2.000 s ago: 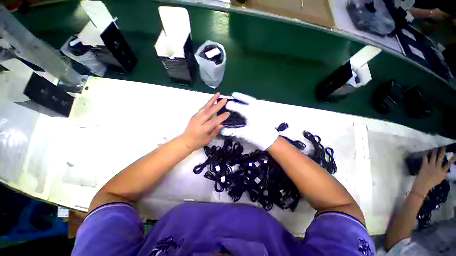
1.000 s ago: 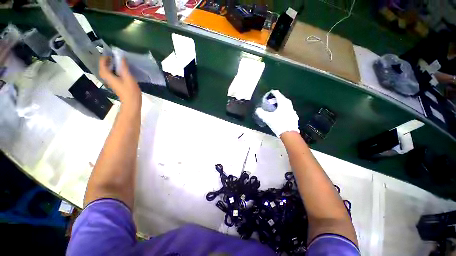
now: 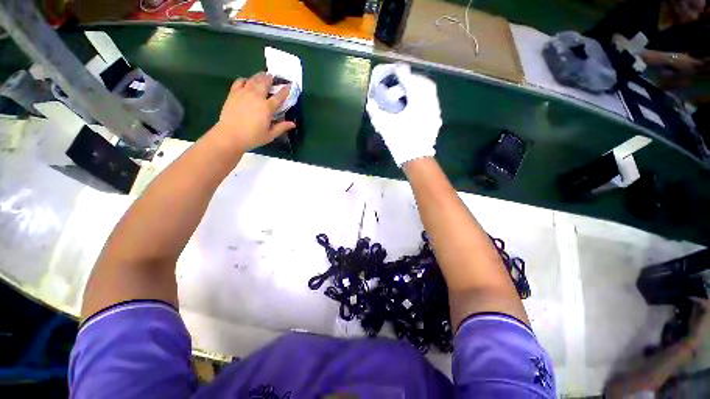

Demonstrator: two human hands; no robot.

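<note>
My bare left hand (image 3: 253, 113) has its fingers spread over the mouth of a black retail box with a raised white flap (image 3: 282, 64). Its fingertips touch a grey-white bag (image 3: 289, 98) in the box mouth. My gloved right hand (image 3: 411, 117) grips a bagged dark device (image 3: 389, 90) with a small white label. A dark box shape (image 3: 375, 146) below it is mostly hidden by the glove. A tangled heap of black cables (image 3: 397, 292) lies on the white bench (image 3: 257, 226), partly under my right forearm.
Other cartons stand at left (image 3: 101, 160) and right (image 3: 595, 173). A bagged device (image 3: 152, 105) is beyond the slanted metal post (image 3: 74, 82). A black blocky piece (image 3: 504, 156) lies on the green belt (image 3: 335, 101). Another person's blurred arm (image 3: 662, 362) is at lower right.
My left hand has moved right, from the blurred bag at left to the flapped box. My right hand has lifted the bagged device up and left, over the neighbouring box. The view has shifted.
</note>
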